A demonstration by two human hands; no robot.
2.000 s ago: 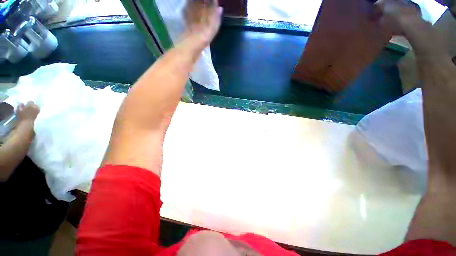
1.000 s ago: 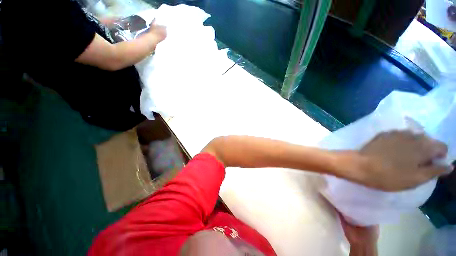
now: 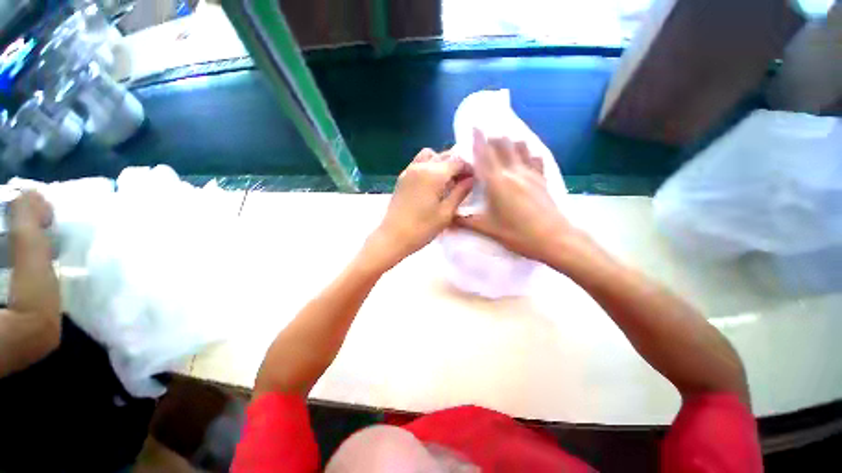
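A white bagged product (image 3: pixel 489 266) stands or lies on the cream tabletop (image 3: pixel 369 323) in front of me, with the loose end of its bag reaching over the table's far edge. My left hand (image 3: pixel 429 196) grips the gathered plastic from the left with bent fingers. My right hand (image 3: pixel 512 194) lies over the bag from the right, fingers extended, its thumb meeting my left hand. The bag's contents are hidden.
A large translucent bagged bundle (image 3: pixel 757 189) sits at the right. A brown carton (image 3: pixel 697 69) stands on the dark green conveyor (image 3: pixel 415 102). A green post (image 3: pixel 300 102) rises beyond the table. At left are a neighbour's arm, white plastic sheets (image 3: pixel 138 268) and shiny metal parts (image 3: pixel 78 106).
The view has swung back from the left. One second ago a hand was over a large white bag at the right; now both hands are together on a smaller white bag at the centre.
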